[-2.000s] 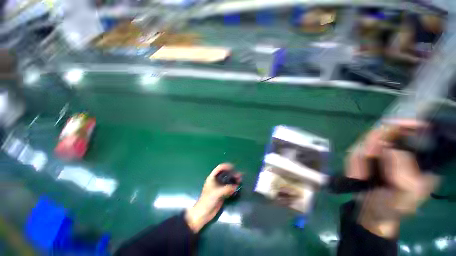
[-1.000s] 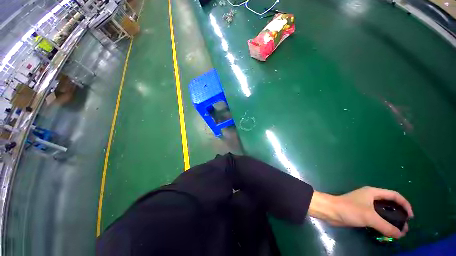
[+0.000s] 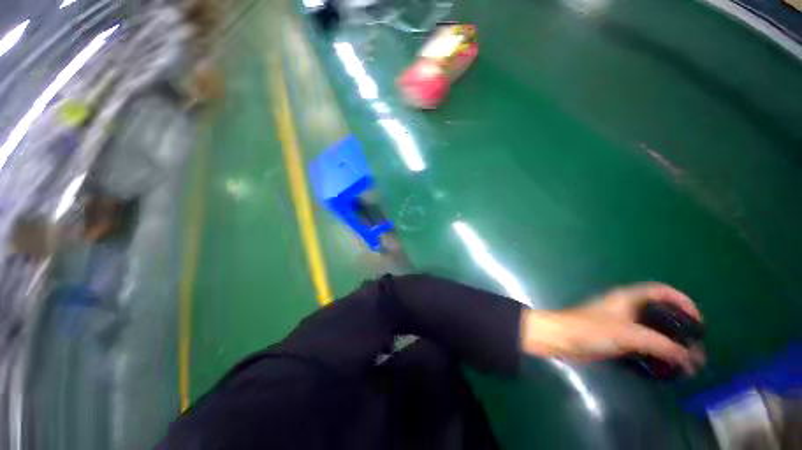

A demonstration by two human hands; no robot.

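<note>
My left hand (image 3: 616, 330) reaches to the right over the green bench, its fingers closed around a black round unit (image 3: 670, 327). The unit shows between thumb and fingers; its underside is hidden. Part of the screw feeder (image 3: 747, 417) shows at the bottom right, with a blue side and a pale body, cut off by the picture's edge and blurred. The left hand is just above and left of it in the picture, apart from it. My right hand is out of the picture.
The green bench (image 3: 545, 167) carries a red packet (image 3: 438, 66) at the top. A blue stool (image 3: 343, 176) stands by the bench's near edge. Yellow lines (image 3: 299, 193) run along the floor. Blurred workstations (image 3: 97, 149) are at the far left.
Since one second ago, the view has shifted slightly, and more of the feeder shows at the bottom right. Two seconds ago the view faced the feeder and my right hand was visible. The left hand keeps the unit.
</note>
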